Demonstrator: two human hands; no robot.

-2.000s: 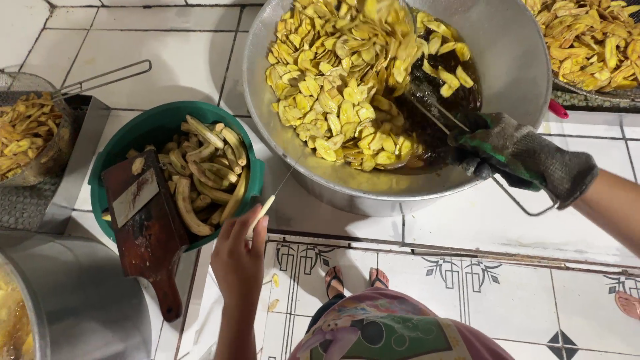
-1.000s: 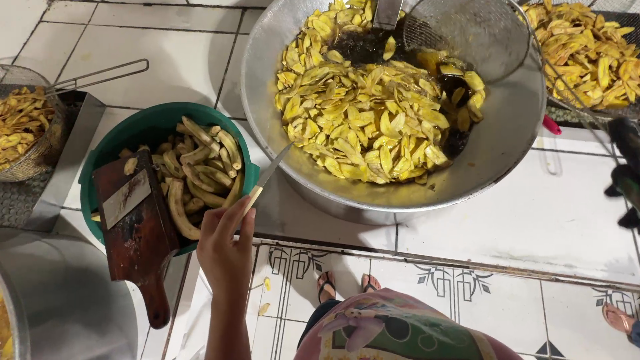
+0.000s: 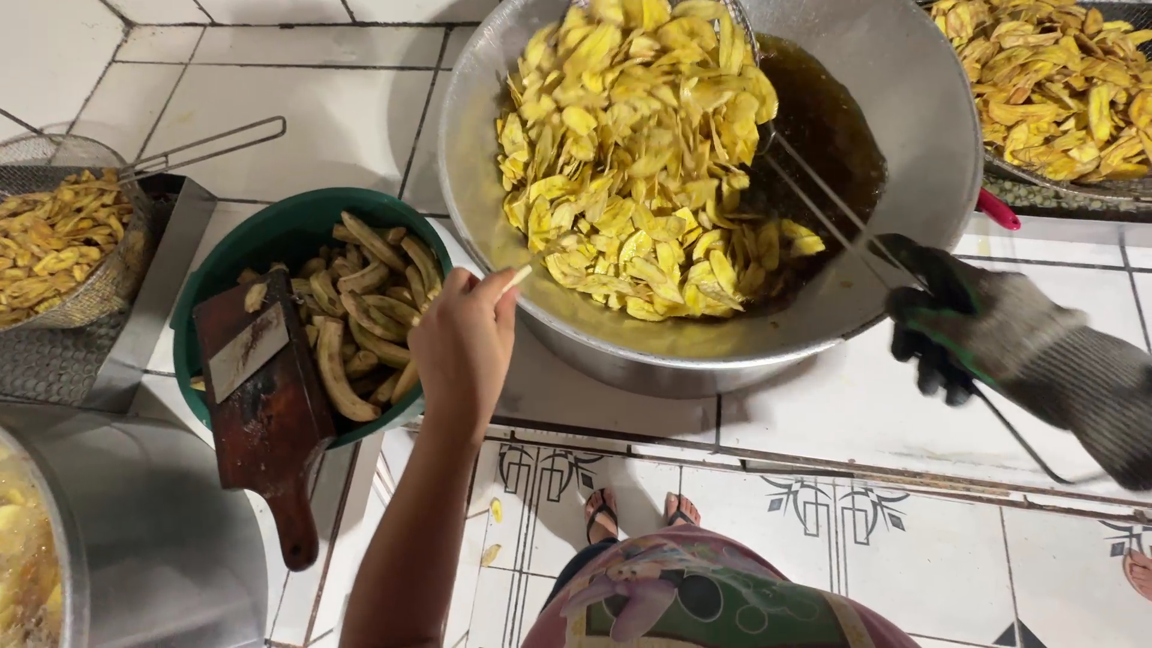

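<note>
My left hand (image 3: pixel 468 337) is closed around the pale handle (image 3: pixel 516 281) of a small knife, beside the wok's left rim; its blade is not clearly visible now. My right hand (image 3: pixel 972 315), in a grey and black knit glove, grips the long wire handle (image 3: pixel 823 202) of a mesh skimmer. The skimmer's mesh bowl sits under a heap of yellow plantain slices (image 3: pixel 630 99) in a large metal wok (image 3: pixel 936 117), with dark oil (image 3: pixel 819 117) to their right. A green basin (image 3: pixel 211 261) of peeled plantains (image 3: pixel 360 315) stands left of the wok.
A wooden slicer board (image 3: pixel 270 387) with a metal blade rests across the basin. Fried slices fill a mesh strainer (image 3: pixel 54 243) at left and a tray (image 3: pixel 1071 99) at upper right. A metal pot (image 3: pixel 153 531) with bubbling contents stands at lower left. Another person's foot (image 3: pixel 1138 569) shows at right.
My right hand has moved left from the right edge, where it was a second ago. The skimmer, bare in the wok's upper right then, is now among heaped slices. My left hand keeps the knife.
</note>
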